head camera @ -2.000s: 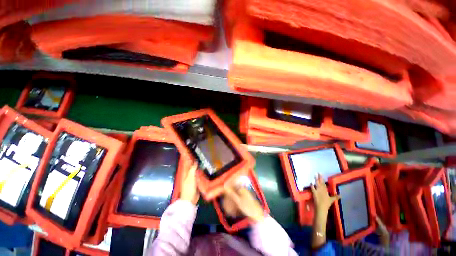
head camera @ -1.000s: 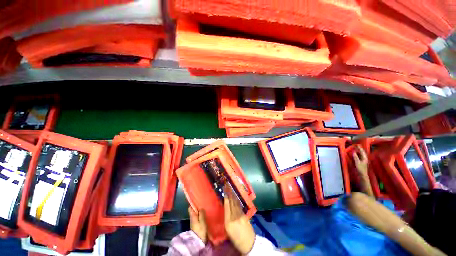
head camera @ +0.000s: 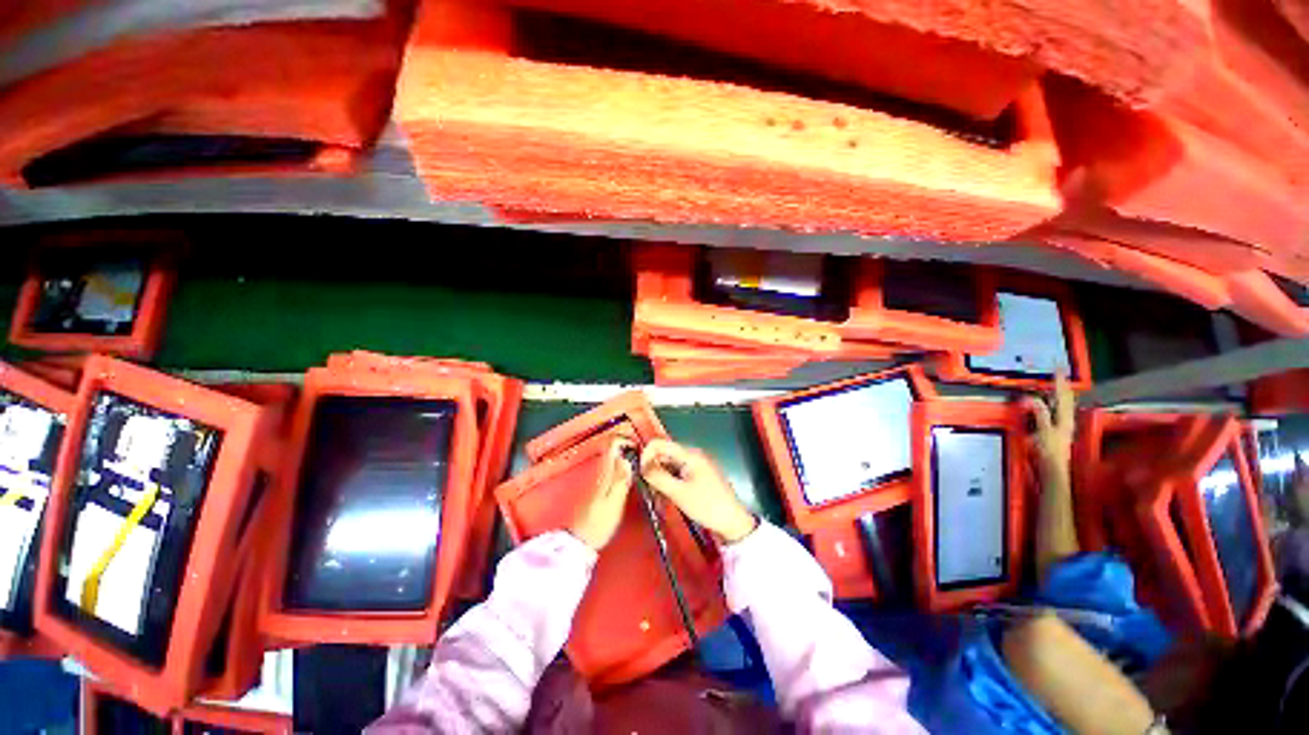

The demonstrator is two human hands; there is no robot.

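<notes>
A tablet stands tipped up on edge over an orange foam tray in front of me, so only its narrow dark edge shows. My left hand pinches it near its top end. My right hand is at the same end, fingertips on the tablet's edge. The tray looks like a solid orange pad beside the tablet. Another foam tray edge shows behind it. The tablet's faces are hidden from view.
Left are a dark-faced tablet in foam and open-backed tablets. Right are lit white tablets and another person's hand. Stacked foam trays fill the shelf above; more trays lie on the green belt.
The tablet, lying in or low over its tray before, is now tipped on edge. Both hands have moved up to its top end. The neighbour's hand has moved up behind the lit tablets.
</notes>
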